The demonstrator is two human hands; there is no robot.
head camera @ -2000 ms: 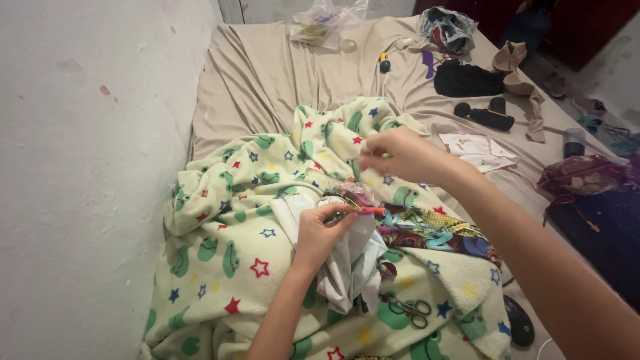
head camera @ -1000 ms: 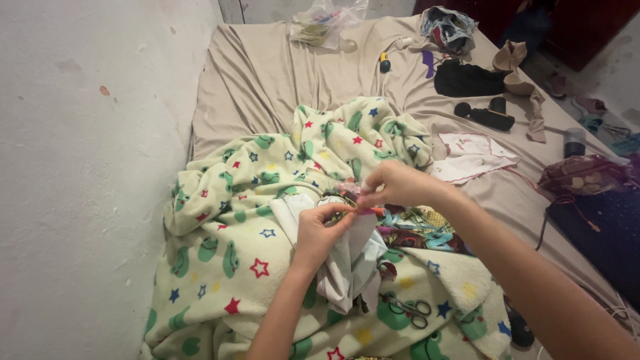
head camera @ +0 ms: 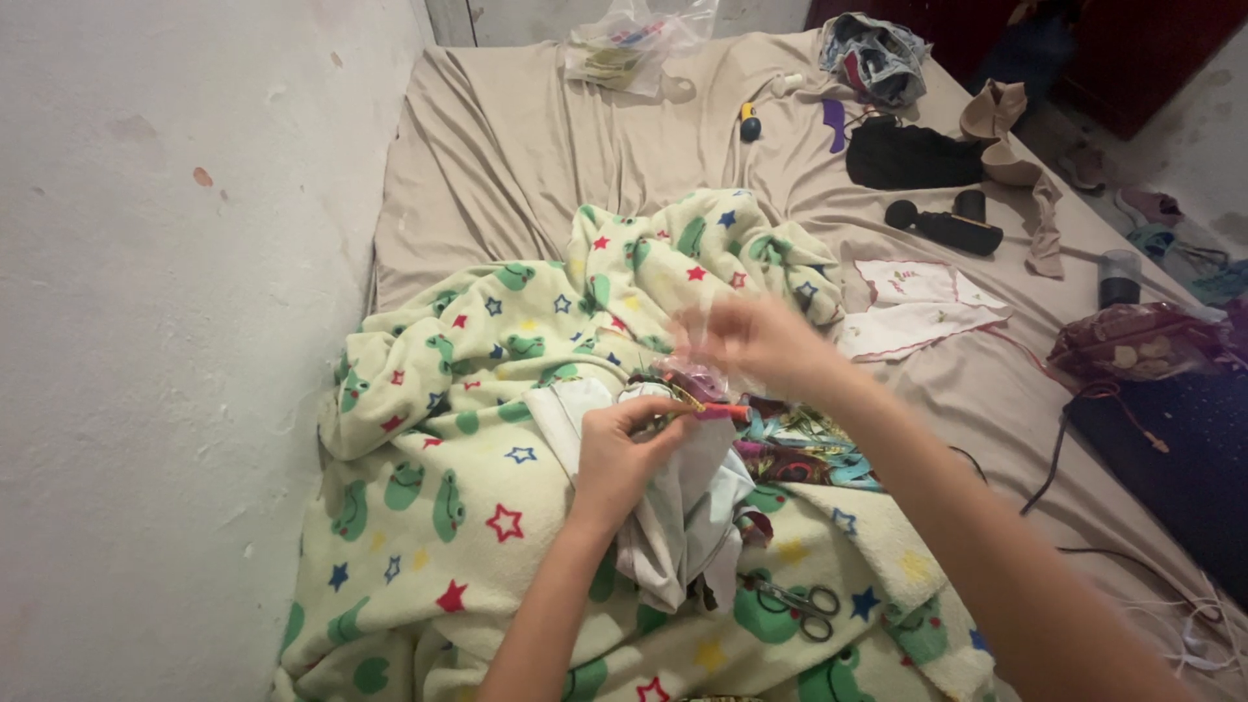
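My left hand (head camera: 634,448) pinches a thin pink and orange stick-like item (head camera: 723,412) between thumb and fingers, over a heap of white cloth (head camera: 673,526). My right hand (head camera: 746,341), blurred, is raised above and to the right of it; whether it holds anything cannot be made out. Below the hands lie a crumpled piece of clear pinkish plastic (head camera: 694,375) and multicoloured patterned fabric (head camera: 814,448). Scissors with dark handles (head camera: 804,604) rest on the frog-print blanket (head camera: 487,575), to the right of the white cloth.
A beige bedsheet (head camera: 487,146) bears a clear plastic bag (head camera: 619,58), a purple comb (head camera: 834,125), black cloth (head camera: 912,156), a black handheld device (head camera: 946,229) and an embroidered white cloth (head camera: 921,312). A dark blue item (head camera: 1160,468) and cables lie right. A wall (head camera: 175,341) stands left.
My right hand was raised, came down to the left hand's fingertips one second ago, and is now lifted away up and to the right. My left hand has stayed in nearly the same place.
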